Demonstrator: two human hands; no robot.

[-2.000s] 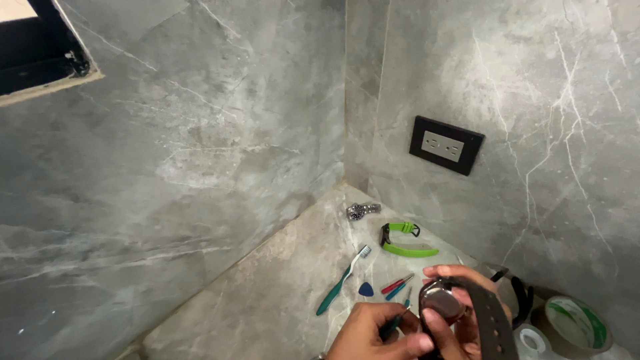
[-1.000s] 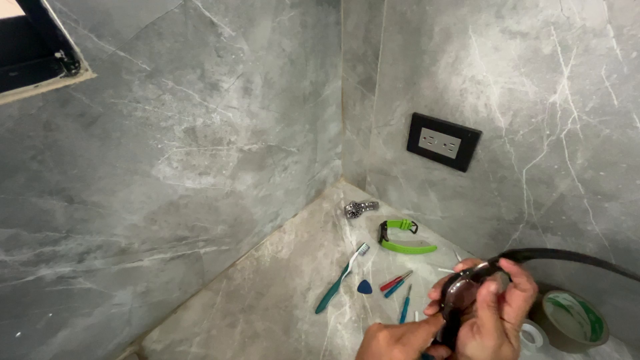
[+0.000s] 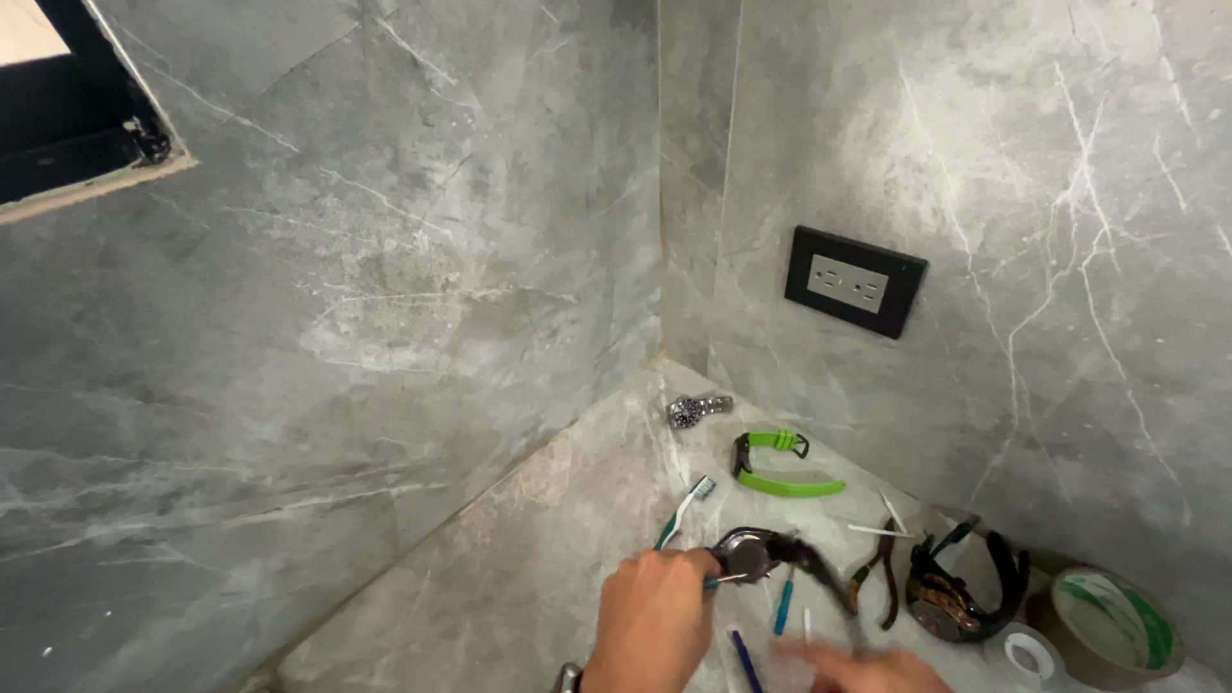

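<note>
My left hand (image 3: 657, 616), near the bottom middle, grips the edge of a wristwatch (image 3: 749, 555) with a dark strap that trails to the right. A thin tool with a light shaft crosses the watch beside my fingers; whether that hand also holds it I cannot tell. My right hand (image 3: 871, 668) is blurred at the bottom edge, low and to the right of the watch; its fingers do not show clearly. Between the hands lie a small teal screwdriver (image 3: 784, 603) and a dark blue stick-like tool (image 3: 745, 662). A toothbrush (image 3: 675, 515) lies behind my left hand.
Toward the corner lie a metal-bracelet watch (image 3: 698, 411) and a lime-green-strapped watch (image 3: 791, 487). At right are pliers (image 3: 887, 582), another dark watch (image 3: 948, 606), a white ring-shaped roll (image 3: 1028, 654) and a tape roll (image 3: 1112, 626). A power outlet (image 3: 855, 283) is on the wall.
The watch was held up in both hands; now it is lower and farther left in my left hand. My right hand has come off it and moved down, uncovering the pliers and another dark watch.
</note>
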